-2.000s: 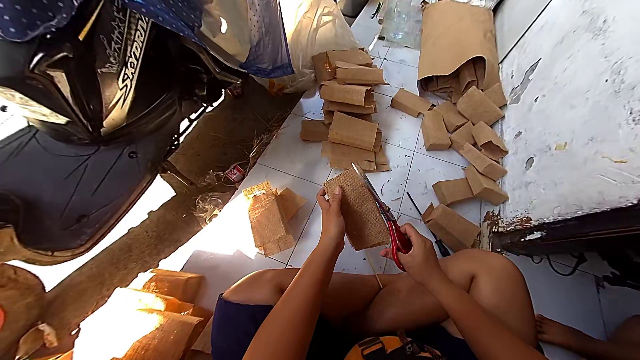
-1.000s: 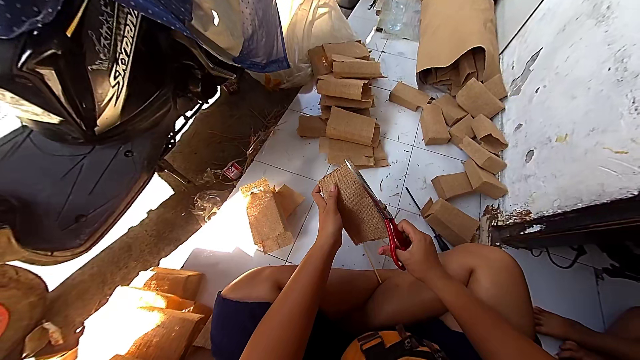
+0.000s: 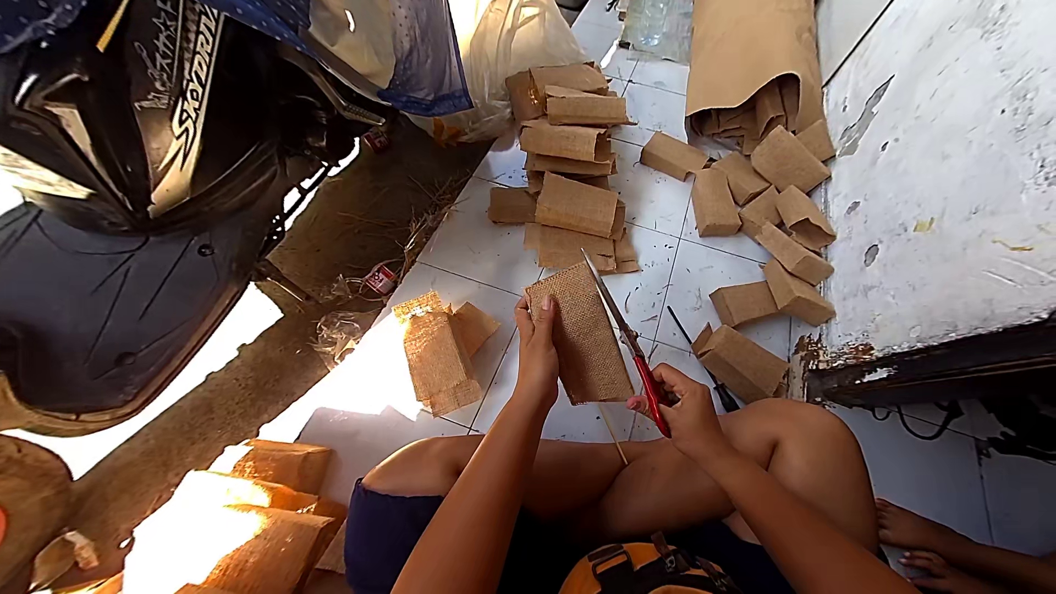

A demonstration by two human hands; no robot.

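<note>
My left hand [image 3: 539, 351] holds a piece of brown burlap-like woven material [image 3: 582, 338] by its left side, thumb on top. In my right hand [image 3: 681, 404] are red-handled scissors [image 3: 631, 342], their blades lying along the right edge of the woven piece and pointing up and away. Whether the blades are parted is hard to tell. A thin stick [image 3: 612, 433] shows below the piece, by my legs. To the right, a screwdriver-like tool with a dark handle [image 3: 724, 396] lies on the tiles beside a folded brown piece [image 3: 742, 363].
Stacked brown pieces [image 3: 577, 202] lie ahead, more [image 3: 792, 239] along the wall by a large brown paper bag [image 3: 755, 58]. Other pieces sit at left [image 3: 441, 363] and lower left [image 3: 264, 536]. A motorcycle [image 3: 124, 206] stands left. Another person's foot [image 3: 907, 528] is at lower right.
The woven piece has turned slightly in my left hand since the earliest frame. The scissors stay at its right edge in my right hand. At lower right, the other person's foot has shifted.
</note>
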